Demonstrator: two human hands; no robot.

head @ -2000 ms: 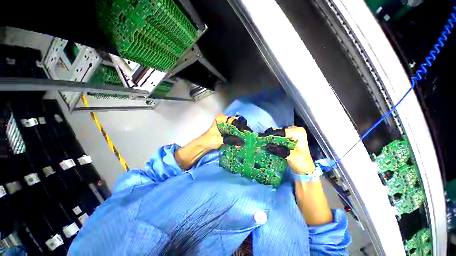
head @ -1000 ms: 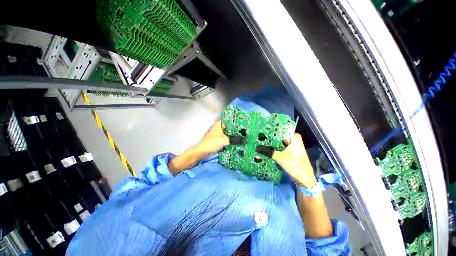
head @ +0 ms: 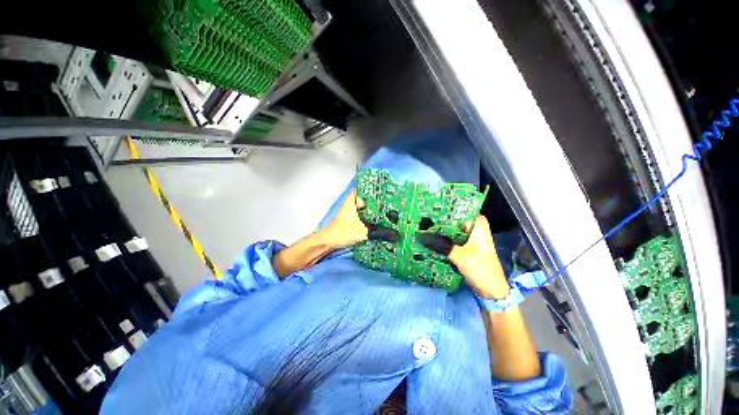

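Note:
A green circuit board panel [head: 412,217] of several joined boards is held up in front of my chest, with black openings in it. My left hand [head: 350,224] grips its left edge and my right hand [head: 476,258] grips its right edge. Black finger cots lie across the middle of the panel. A thin strip sticks up at its upper right corner. A light-blue wrist strap [head: 509,298] is on my right wrist.
A white-railed conveyor [head: 519,138] runs along the right, with green boards [head: 660,296] in its channel. A blue coiled cord [head: 717,134] crosses it. A board rack [head: 243,44] stands upper left. Labelled black bins [head: 73,267] are at left.
The panel was first tilted with its top edge folded under my fingers; now its face shows more fully. My hands have moved from the top edge to the sides.

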